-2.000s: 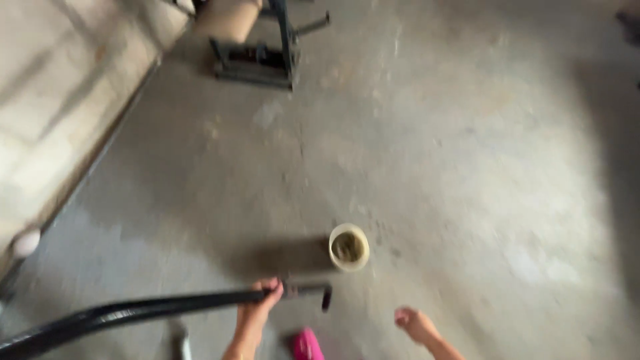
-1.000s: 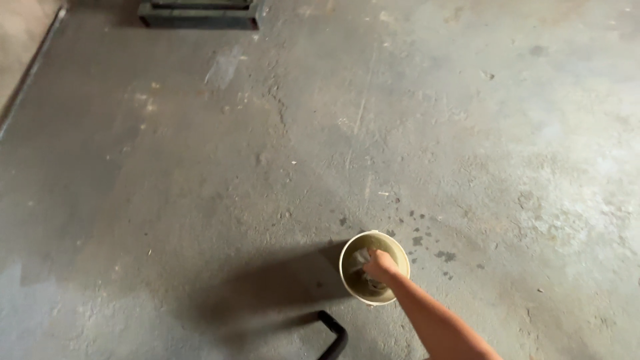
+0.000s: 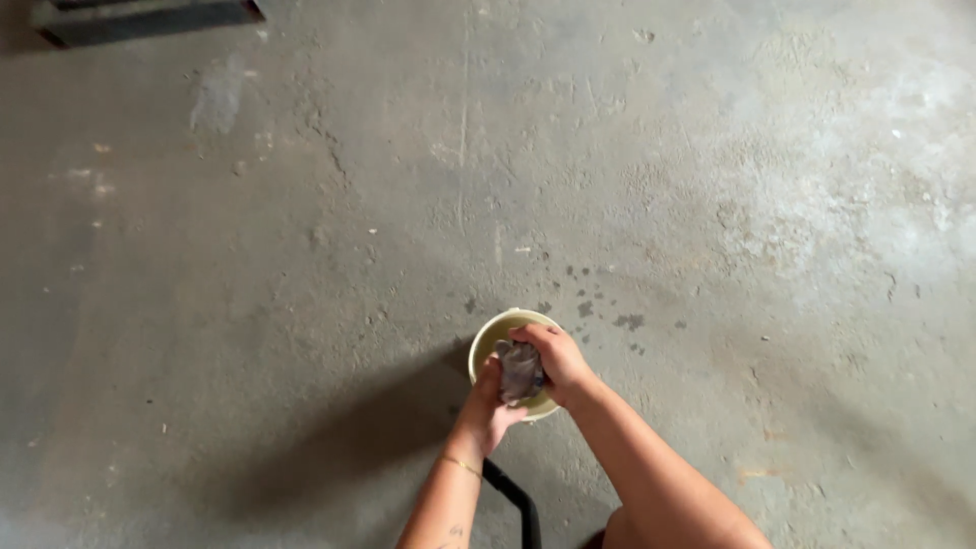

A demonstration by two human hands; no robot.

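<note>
A wet, bunched-up grey cloth (image 3: 521,372) is held between both of my hands over a pale bucket (image 3: 474,352). My left hand (image 3: 488,404) grips the cloth from the left and below. On its right side, my right hand (image 3: 555,358) closes around it, fingers over the top. The inside of the bucket is partly hidden by the hands and cloth. A black bent tube (image 3: 517,496) extends from beside my left wrist to the bottom edge of the view.
Rough concrete floor (image 3: 381,191) surrounds the bucket, with dark wet spots to its right. At the top left lies the metal base (image 3: 152,23) of a frame or stand, cut off by the view's edge.
The cloth has come up from the bucket, where my right hand was reaching. My left hand, on the black tube two seconds ago, now holds the cloth too.
</note>
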